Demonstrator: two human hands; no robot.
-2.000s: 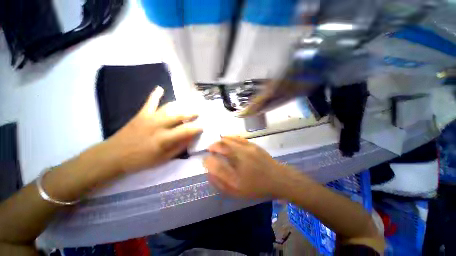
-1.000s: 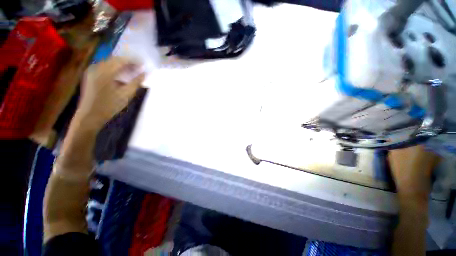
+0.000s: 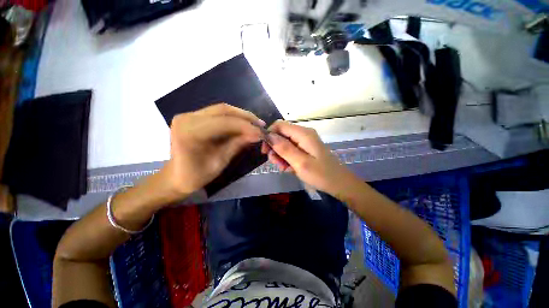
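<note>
A flat black panel (image 3: 220, 90) lies turned at an angle on the white table, its lower part over the ruler edge. My left hand (image 3: 210, 144) is over it, with thumb and fingertips pinched together. My right hand (image 3: 304, 153) meets it fingertip to fingertip near the panel's right corner. A small dark bit shows between the fingertips; a narrow strip end (image 3: 313, 192) with a pale side hangs below my right hand. The presser foot area (image 3: 337, 51) is up and right of the hands.
Waiting black panels (image 3: 51, 144) are stacked at the left. A black bundle (image 3: 135, 12) lies upper left. Loose black strips (image 3: 444, 96) lie right of the needle, beside a grey-white block (image 3: 516, 107). Blue baskets (image 3: 421, 222) and a red one (image 3: 183, 252) stand below the ruler edge (image 3: 385, 157).
My left hand has come from the far left stack to the centre, and my right hand from under the machine head to meet it. A black panel now lies under them. The view has shifted.
</note>
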